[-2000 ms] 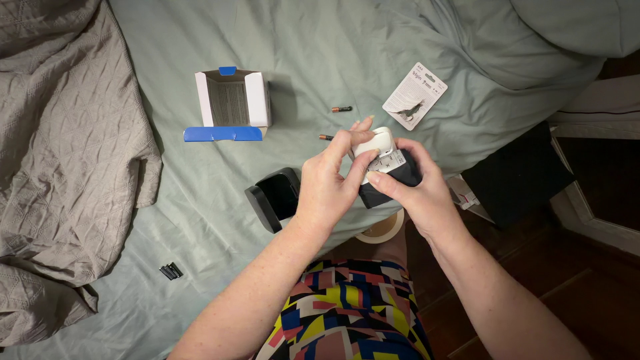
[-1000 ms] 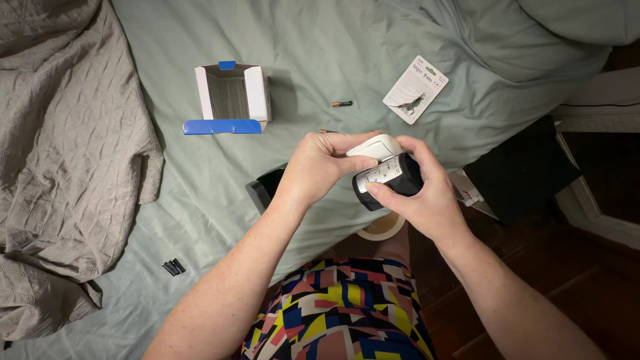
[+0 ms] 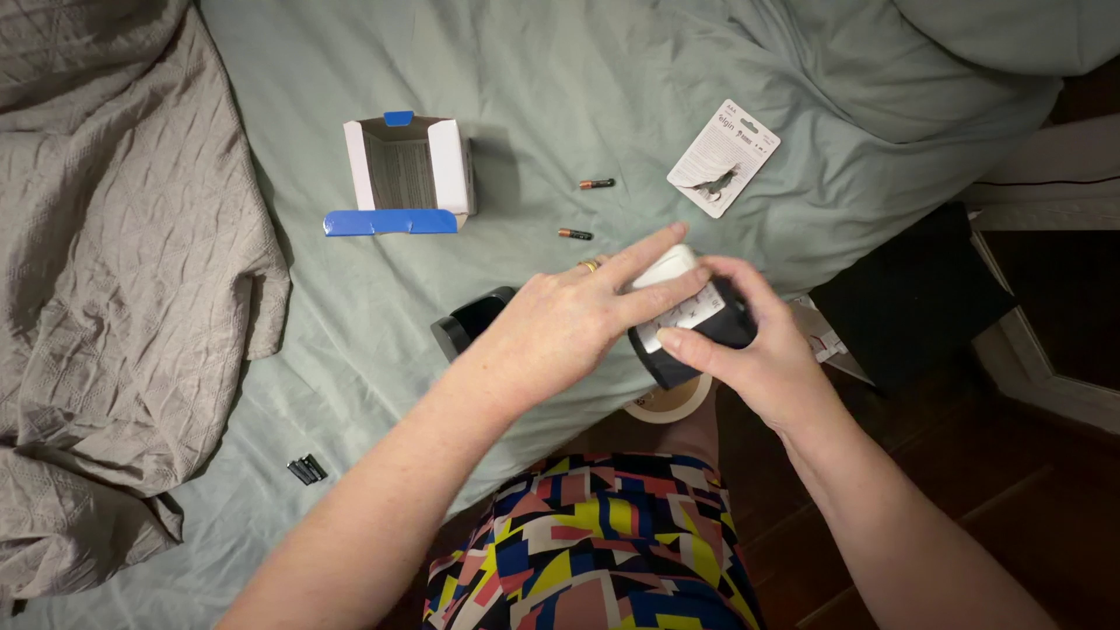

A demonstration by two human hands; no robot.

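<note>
My right hand (image 3: 744, 341) is closed around a black device (image 3: 678, 366) with a white printed face (image 3: 691, 319), its thumb on that face. My left hand (image 3: 586, 319) reaches over the device's upper left, fingers on a rounded white piece (image 3: 667, 267); whether it grips the piece or presses on it cannot be told. Beyond my hands, two copper-and-black batteries (image 3: 597, 184) (image 3: 575, 234) lie apart on the bed sheet. An open black case (image 3: 477, 319) rests partly behind my left hand.
On the green sheet stand an open white and blue cardboard box (image 3: 451, 166) and, to the right, a torn battery blister card (image 3: 724, 157). Several black batteries (image 3: 306, 470) lie lower left, near a rumpled grey blanket (image 3: 175, 245). A round pale object (image 3: 669, 404) shows below the bed edge.
My left hand's fingers have straightened out over the white piece and the device. The nearer copper-topped battery, largely covered by my hand one second ago, now shows fully.
</note>
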